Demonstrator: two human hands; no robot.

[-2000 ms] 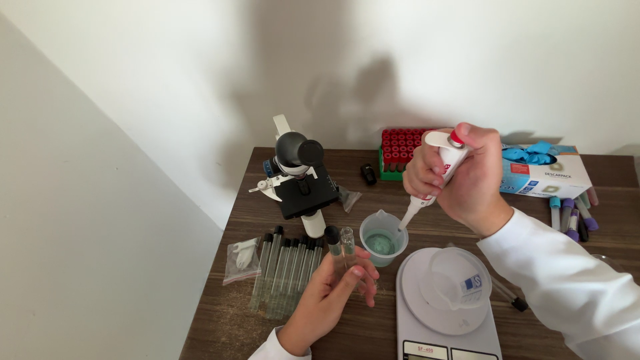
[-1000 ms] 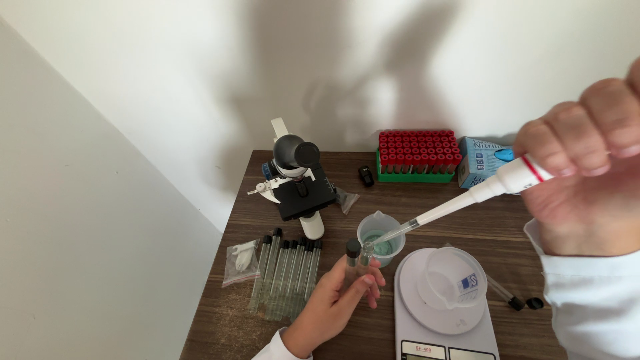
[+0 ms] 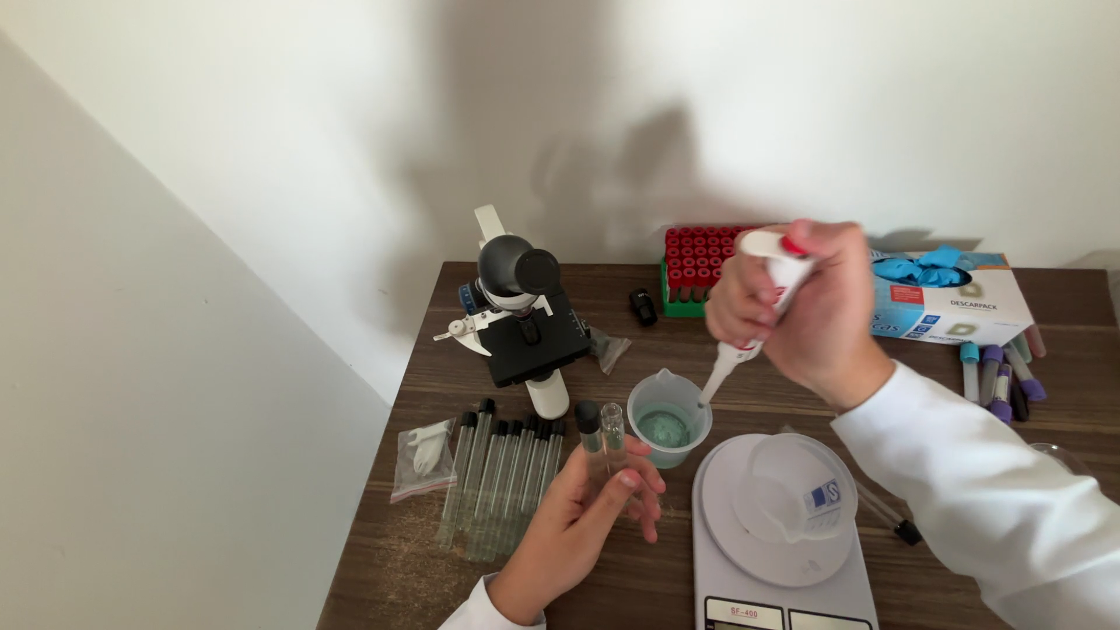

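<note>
Two glass test tubes stand upright in my left hand [image 3: 599, 516]: one tube [image 3: 589, 429] has a black cap, the other tube [image 3: 613, 429] is uncapped. My right hand [image 3: 809, 306] grips a white micropipette [image 3: 779, 284] with a red button, my thumb on top. The pipette slants down to the left, its tip at the inner right side of a plastic beaker [image 3: 667, 385]. Blue-green liquid [image 3: 663, 426] lies in the beaker, just behind and right of the tubes. Whether the tip touches the wall, I cannot tell.
A microscope [image 3: 529, 324], capped test tubes [image 3: 503, 481] and a bagged white item [image 3: 424, 455] are at left. A kitchen scale [image 3: 717, 534] bears a plastic beaker [image 3: 792, 490]. Behind stand a rack of red-capped tubes [image 3: 687, 262] and a glove box [image 3: 954, 306]; more tubes [image 3: 997, 381] lie right.
One second ago the pipette's tip was at the tubes in my left hand, with my right hand far right. Now my right hand has moved left and the tip is at the beaker with liquid.
</note>
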